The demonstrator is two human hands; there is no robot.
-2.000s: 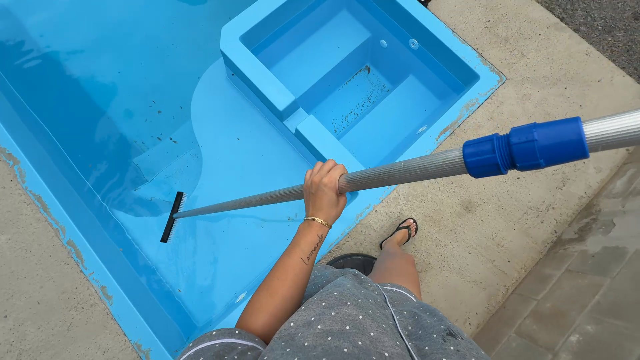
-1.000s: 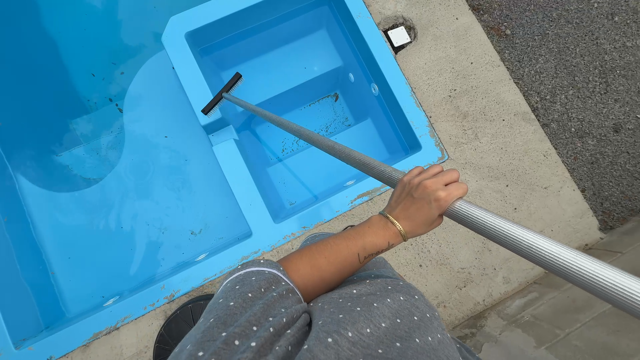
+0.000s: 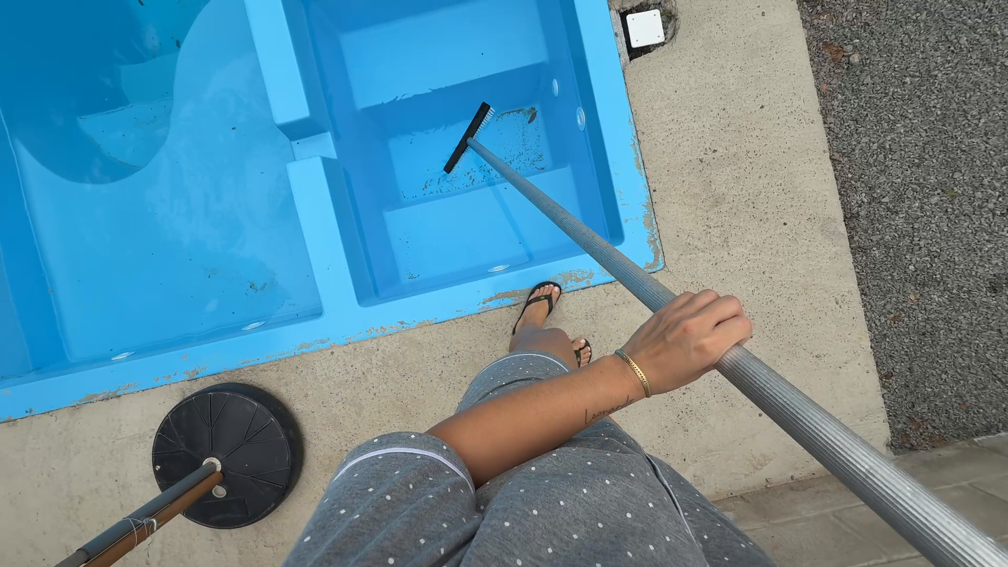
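My left hand, with a gold bracelet at the wrist, is closed around a ribbed grey metal telescopic pole. The pole slants from the lower right corner up to a black pool brush with pale bristles. The brush is over the sunken floor of the small stepped section of the blue pool, beside scattered dark debris; whether it touches the floor I cannot tell. My right hand is out of view.
A round black base with poles rising from it stands on the concrete deck at lower left. My sandalled feet are by the pool's scuffed rim. A white square cover and gravel lie at the right.
The brush was over the larger pool area, then by the dividing wall; now it is inside the small stepped section. My left hand stays around the pole. The blue pole clamp has left the view.
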